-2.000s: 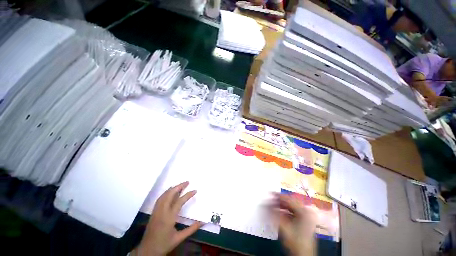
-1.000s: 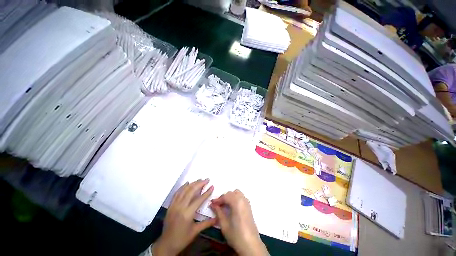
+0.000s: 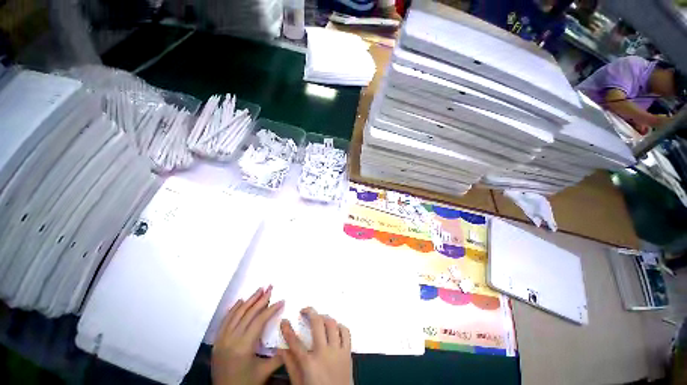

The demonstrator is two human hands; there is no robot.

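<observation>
A white panel (image 3: 339,278) lies flat in front of me on the white work sheet, its outline washed out by glare. My left hand (image 3: 247,338) rests on its near left corner with the fingers spread. My right hand (image 3: 318,347) is beside it, fingertips pressed down on the same corner, the thumbs close together. Any small part under the fingertips is hidden. Another white panel (image 3: 169,278) with a dark round mark lies to the left. The coloured printed sheet (image 3: 459,304) lies to the right with small white pads (image 3: 450,280) on it.
Two clear boxes of small white pieces (image 3: 267,159) (image 3: 322,171) and white strips (image 3: 220,128) stand behind the panel. A leaning panel stack (image 3: 68,203) is at left, a tall stack (image 3: 459,113) at back right. A single panel (image 3: 536,271) lies right. A person (image 3: 625,86) sits at upper right.
My right hand came from the coloured sheet to the panel's near corner beside my left hand. Since a second ago its fingers have flattened from a pinch. The camera view has shifted.
</observation>
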